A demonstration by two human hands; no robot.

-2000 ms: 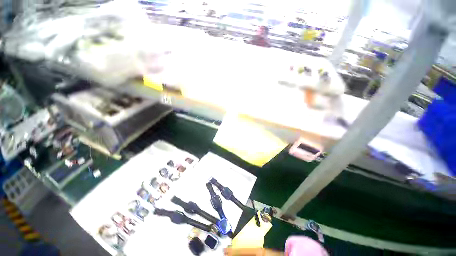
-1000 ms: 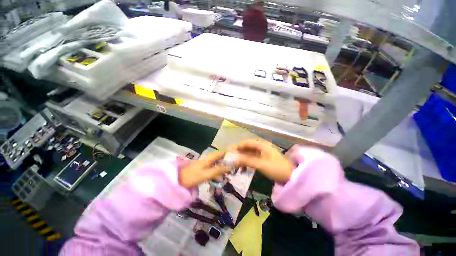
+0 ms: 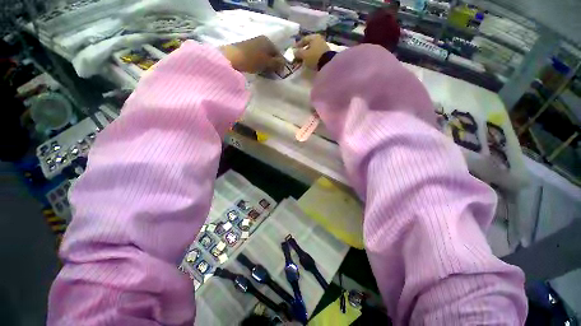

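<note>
My left hand [image 3: 255,55] and my right hand [image 3: 311,51] reach forward over the white stack on the upper shelf. Between their fingers is a small pale piece [image 3: 290,55], just above a small dark-framed square item [image 3: 285,69] on the white surface. The hands are small in view, and which hand grips the pale piece is hard to tell. Strapped smartwatches [image 3: 292,272] lie side by side on a white sheet below. Watch heads [image 3: 230,237] sit in rows in the blister tray [image 3: 238,186], partly hidden by my left sleeve.
Yellow paper [image 3: 332,209] lies beside the watches, with another yellow sheet [image 3: 336,314] lower down. More dark-framed items [image 3: 464,130] lie on the shelf's right. A white tray with watches [image 3: 66,145] is at far left. A person in dark red [image 3: 382,29] is beyond the shelf.
Both hands have moved from above the bench up and forward to the shelf's white stack. The view has shifted, and the sleeves now cover more of it.
</note>
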